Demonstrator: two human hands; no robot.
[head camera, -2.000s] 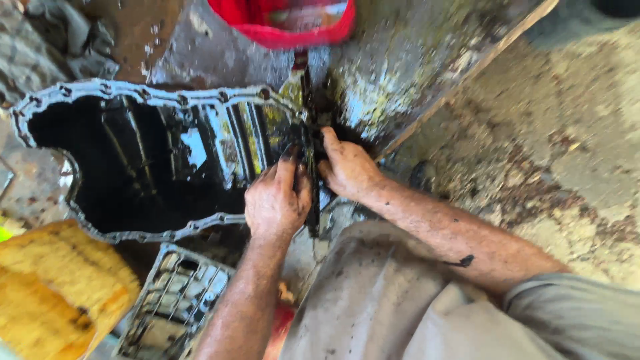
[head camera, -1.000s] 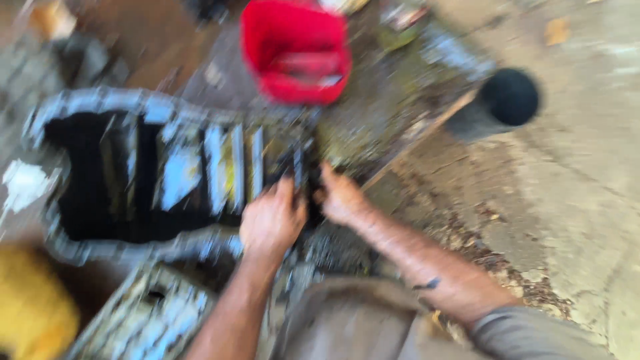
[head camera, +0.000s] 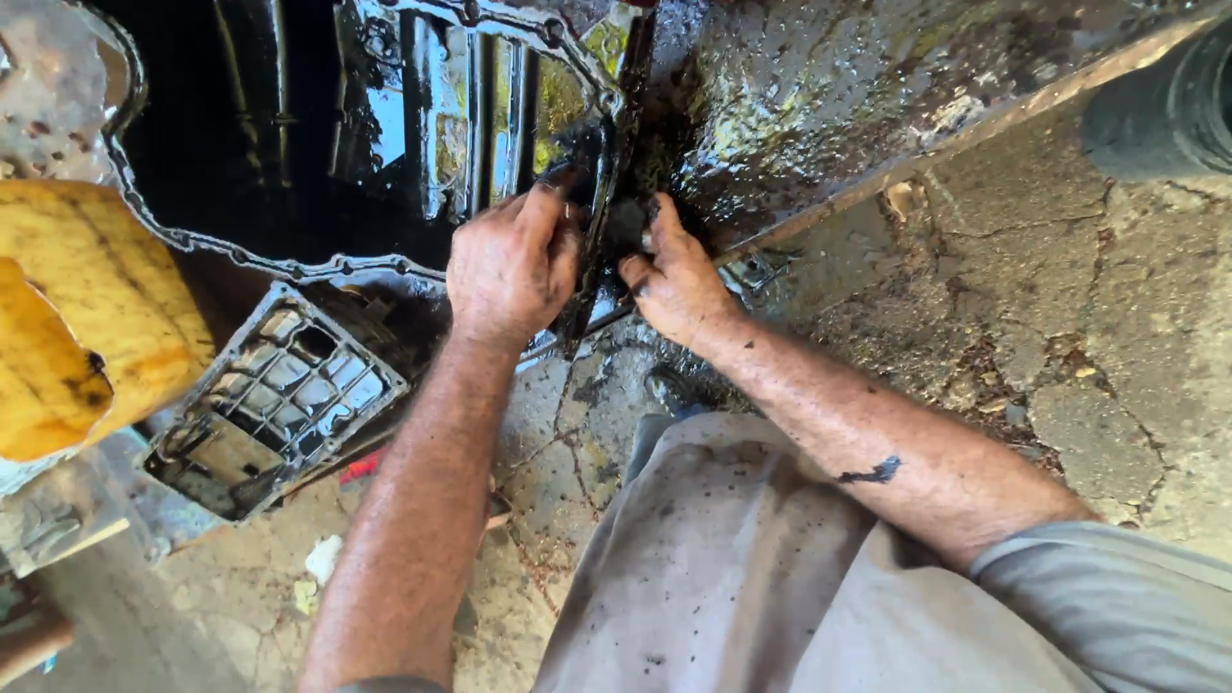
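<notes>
A large engine oil pan (head camera: 337, 266) with a bolt-holed flange, coated inside with black oil, lies at the upper left on a wet, oily work surface (head camera: 818, 125). At the pan's right end, my left hand (head camera: 515, 260) reaches over the rim with curled, blackened fingers; whether it grips something is hidden. My right hand (head camera: 679, 279) is just outside that end wall, its thumb and fingers bent around a dark, oily item that may be a rag or brush. A dark upright edge of the pan stands between the two hands.
A gridded metal housing (head camera: 279, 404) sits tilted below the pan. At the left is a cut yellow plastic container (head camera: 87, 318). A dark cylindrical container (head camera: 1160, 111) stands at the upper right. The surface's edge (head camera: 866, 183) runs diagonally above a cracked concrete floor (head camera: 1088, 318).
Both hands remain at the pan's right end. The view has shifted, and the red container seen above the pan earlier is now almost wholly out of frame.
</notes>
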